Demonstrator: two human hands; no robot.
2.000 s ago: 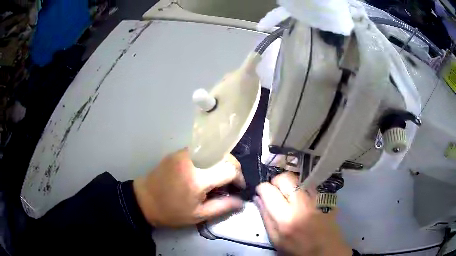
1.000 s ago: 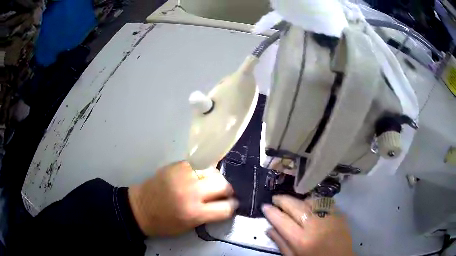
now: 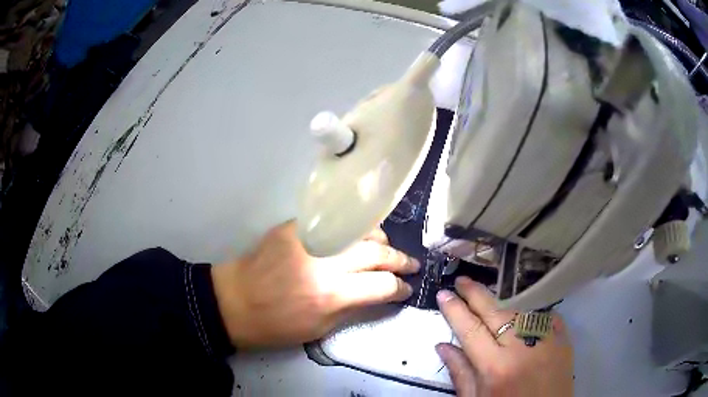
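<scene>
A dark garment piece (image 3: 407,225) with a thin pale seam line lies under the machine head (image 3: 536,147), by the presser foot (image 3: 446,265). My left hand (image 3: 310,287) lies on the cloth's left part, fingertips near the seam, its upper edge partly behind the lamp shade. My right hand (image 3: 504,337), with a ring, lies at the cloth's front right edge, fingertips on it just right of the seam. Both hands press the cloth flat. The needle cannot be made out.
The cream lamp shade (image 3: 369,167) on its bendy neck hangs above my left hand. The thread tension knob (image 3: 671,239) is at right, another ribbed knob (image 3: 533,326) above my right hand. The worn white table (image 3: 209,139) spreads left. Blue material (image 3: 101,27) shows at upper left.
The view has shifted closer to the machine. My left fingers have moved right, nearer the seam and foot. My right fingers have moved further onto the cloth beside the foot.
</scene>
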